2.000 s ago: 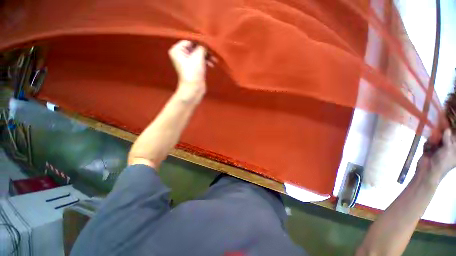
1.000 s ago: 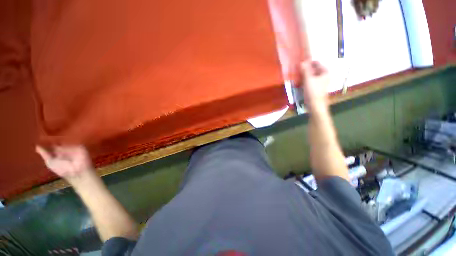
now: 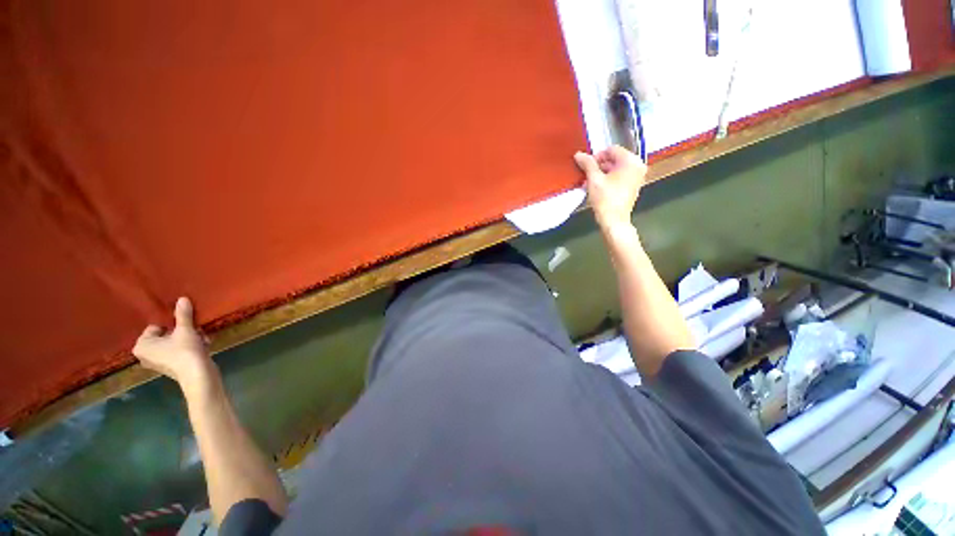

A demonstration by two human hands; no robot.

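The rust-red fabric ply point(image 3: 346, 136) lies over the stacked lay along the near table edge, mostly flat, with slanting creases at the left. My left hand point(image 3: 178, 341) pinches the fabric's near edge at the left, thumb on top. My right hand point(image 3: 615, 180) pinches the near right corner of the fabric, with thumb and fingertips together. A silver metal weight point(image 3: 625, 117) stands on the white paper just beyond my right hand. A white paper slip point(image 3: 547, 214) sticks out under the near edge.
White paper point(image 3: 785, 84) with a dark strip point(image 3: 712, 26) and a pale cord point(image 3: 730, 89) lies at the right, ending at a roll point(image 3: 885, 37). The wooden table edge point(image 3: 419, 266) runs across. Paper rolls point(image 3: 723, 319) and a shelf lie below right.
The lifted fabric has come down flat to the near edge. Both hands have moved to that edge; the right has left the white paper's far side. The view has shifted right.
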